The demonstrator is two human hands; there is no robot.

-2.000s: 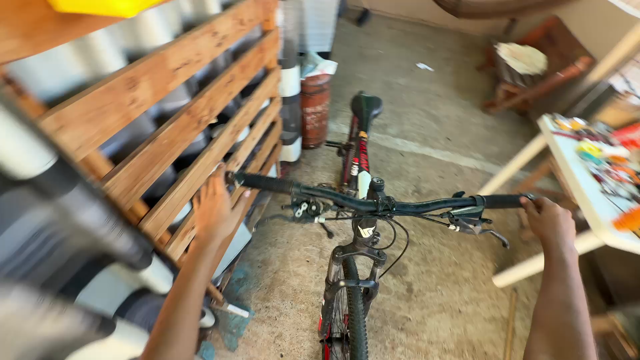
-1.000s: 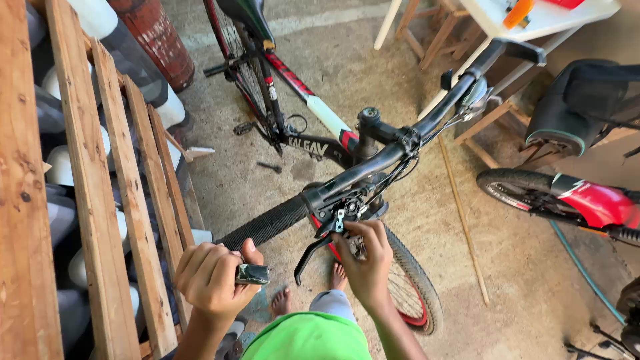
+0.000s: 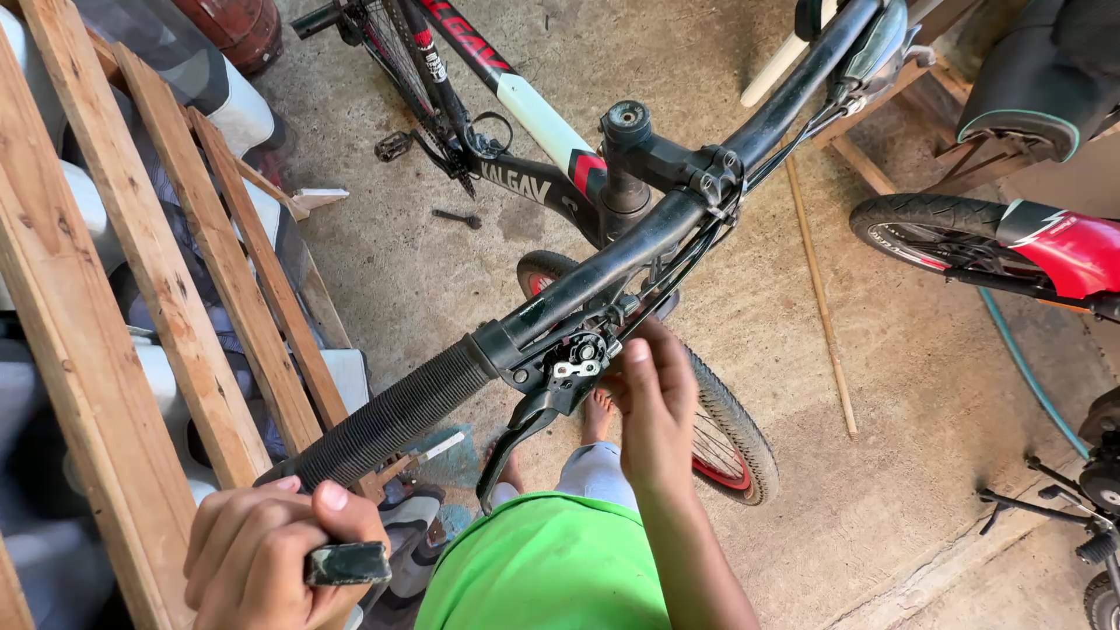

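Note:
A bicycle's black handlebar (image 3: 604, 254) runs diagonally across the view, with the ribbed rubber grip (image 3: 394, 411) at its lower left end. My left hand (image 3: 284, 551) is closed around a small dark object with a worn end (image 3: 347, 563), just below the grip's end; its kind cannot be told. My right hand (image 3: 652, 402) has its thumb and fingertips at the opened shifter mechanism (image 3: 579, 354), beside the cables; whether they pinch a part is hidden. The brake lever (image 3: 512, 446) hangs below the shifter. Behind lies the bicycle frame (image 3: 534, 109).
Wooden slats (image 3: 149, 236) stand along the left. A wrench (image 3: 457, 218) and a wooden stick (image 3: 818, 297) lie on the concrete floor. At the right are a red motorcycle fender (image 3: 1067, 245) with its wheel and a teal hose (image 3: 1024, 367). The front tyre (image 3: 739, 429) is beyond my right hand.
Two seconds ago my hands were at opposite ends of the handlebar; now both are near one grip and its shifter. The view has shifted and come closer.

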